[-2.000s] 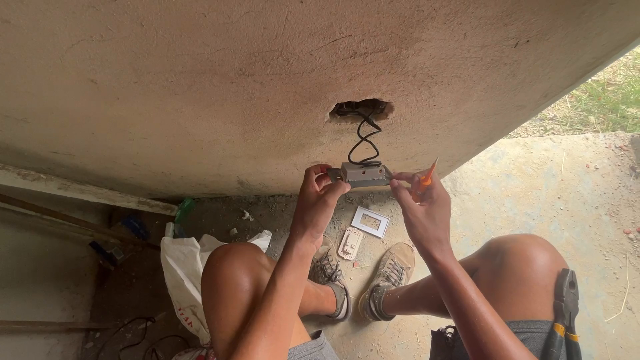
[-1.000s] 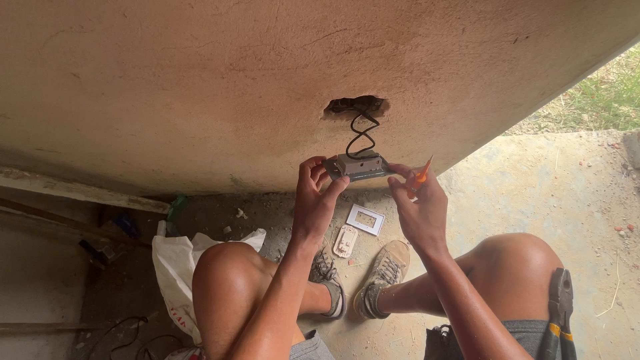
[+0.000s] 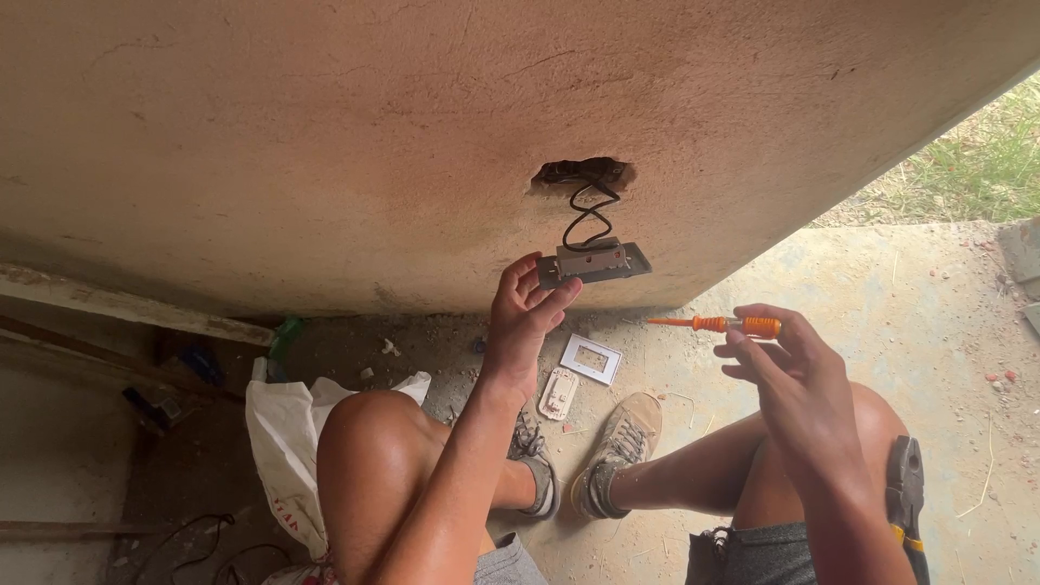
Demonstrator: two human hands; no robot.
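Observation:
My left hand (image 3: 528,325) grips the left end of an electrical outlet module on a metal mounting strap (image 3: 593,260). Black wires (image 3: 589,213) run from its back up into a rough hole (image 3: 581,175) in the plastered wall. To the right, apart from the module, my right hand (image 3: 780,349) holds an orange-handled screwdriver (image 3: 715,324), its orange shaft pointing left. On the ground below lie a white rectangular cover frame (image 3: 591,359) and, beside it, a white plastic plate (image 3: 558,394).
Pliers (image 3: 906,487) with black and yellow handles rest at my right thigh. A white sack (image 3: 280,447) lies left of my left knee. Dark cables (image 3: 195,544) are at lower left, and a wooden beam (image 3: 138,305) meets the wall above.
My right hand has let go of the module's right end and moved right and down with the screwdriver, which now points left. My left hand still holds the module.

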